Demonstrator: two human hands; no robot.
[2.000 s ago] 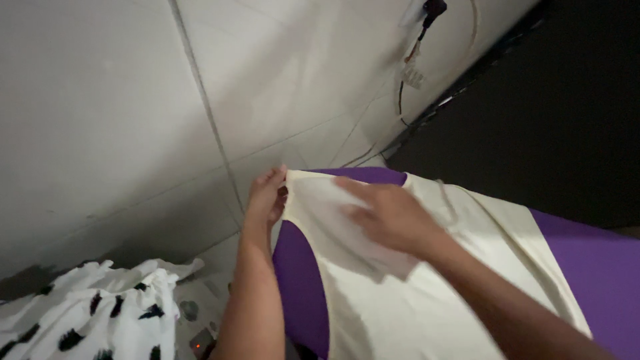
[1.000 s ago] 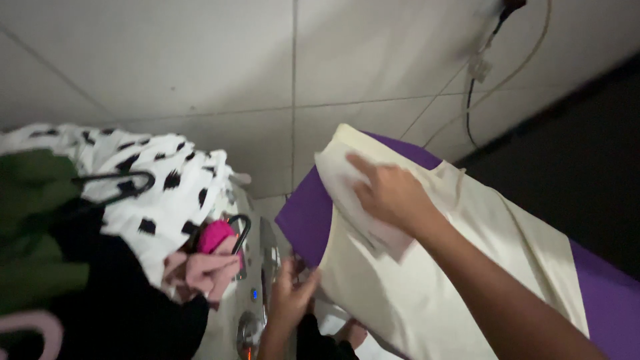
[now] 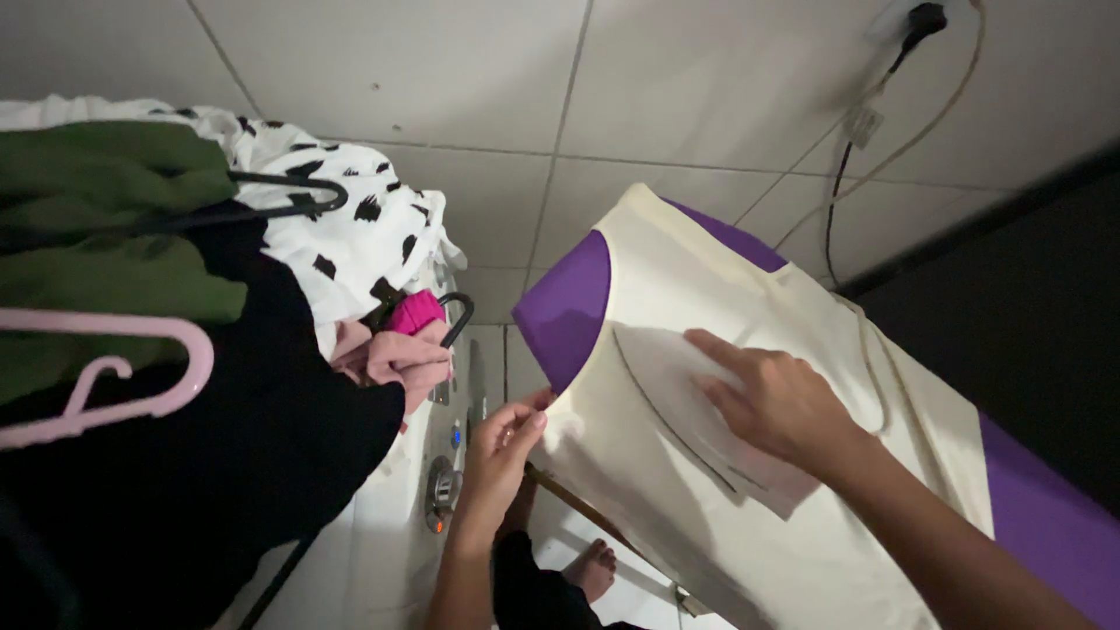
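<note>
A cream sleeveless garment [image 3: 612, 472] lies spread over an ironing board with a purple cover [image 3: 564, 306]. My right hand [image 3: 774, 402] grips a white clothes iron [image 3: 674, 385], whose pointed end faces the armhole; the hand hides its handle. The iron rests on or just over the cloth, which cannot be told apart here. My left hand [image 3: 507, 446] pinches the garment's edge between thumb and fingers, at the lower end of the armhole beside the board's edge.
At left, a white appliance with a knob [image 3: 444, 486] bears heaped clothes: a black-spotted white cloth [image 3: 359, 201], green and black garments, a pink hanger [image 3: 188, 350]. A tiled wall with a plug [image 3: 926, 19] and cord stands ahead. A bare foot [image 3: 595, 569] shows below the board.
The iron has moved from near the shoulder of the garment to beside the armhole. My left hand, at the shoulder two seconds ago, is now at the armhole's lower end. The view has swung left.
</note>
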